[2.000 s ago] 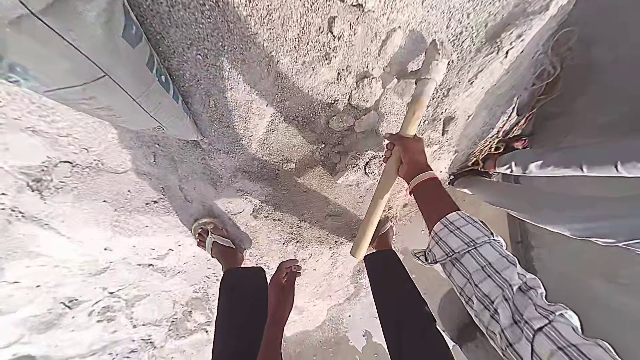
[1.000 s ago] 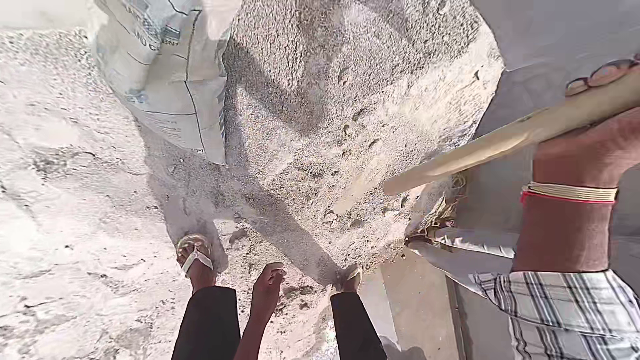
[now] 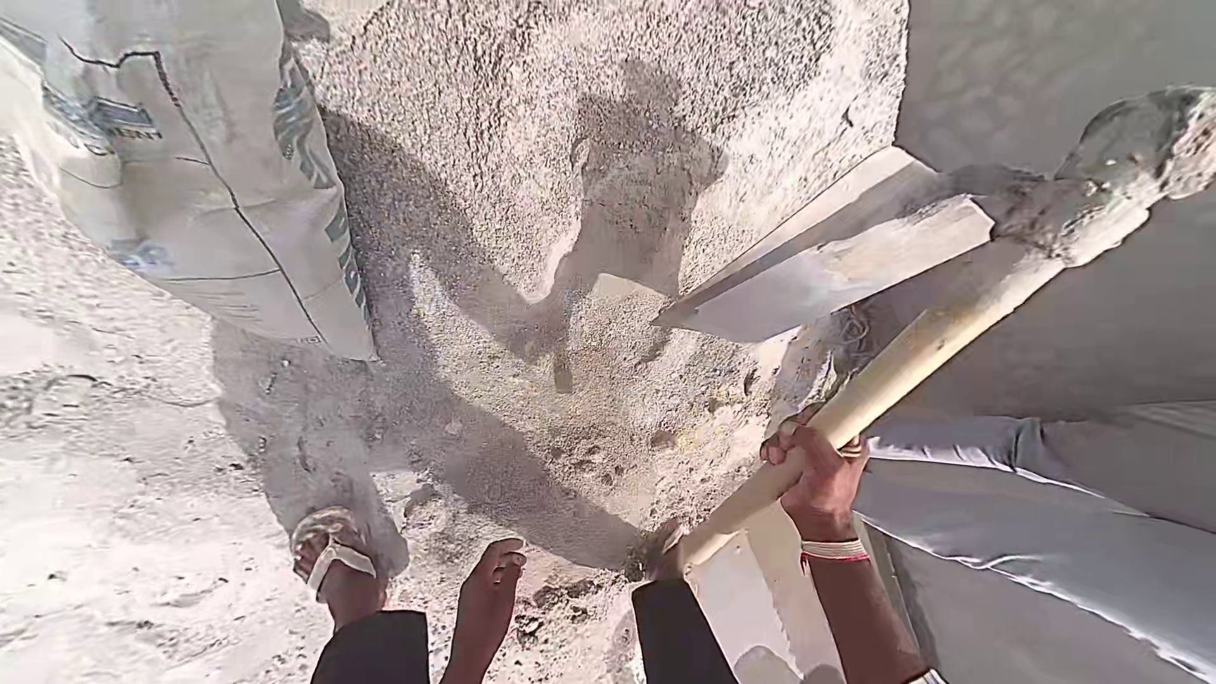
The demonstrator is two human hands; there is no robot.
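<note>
My right hand (image 3: 822,465) is closed around the wooden handle (image 3: 936,342) of a hoe-like digging tool. Its metal blade (image 3: 836,266), crusted with dried mortar near the joint, hangs over the gravelly sand at centre right. The handle runs diagonally, from beside my right foot up to the crusted head at upper right. My left hand (image 3: 489,594) hangs low between my legs, fingers loosely curled, holding nothing. A heap of sandy gravel (image 3: 532,123) spreads in front of my feet, under shadows.
A filled woven sack (image 3: 209,171) stands at upper left. My sandalled left foot (image 3: 337,570) is on pale, dusty ground. On the right are a grey surface (image 3: 1045,85) and a light cloth or sheet (image 3: 1026,513). Tangled fibres (image 3: 845,342) lie beside the heap.
My right hand has come back from the far right to nearer my right leg, still gripping the handle. The tool's head, out of view a second ago, shows at upper right. My left hand stays low.
</note>
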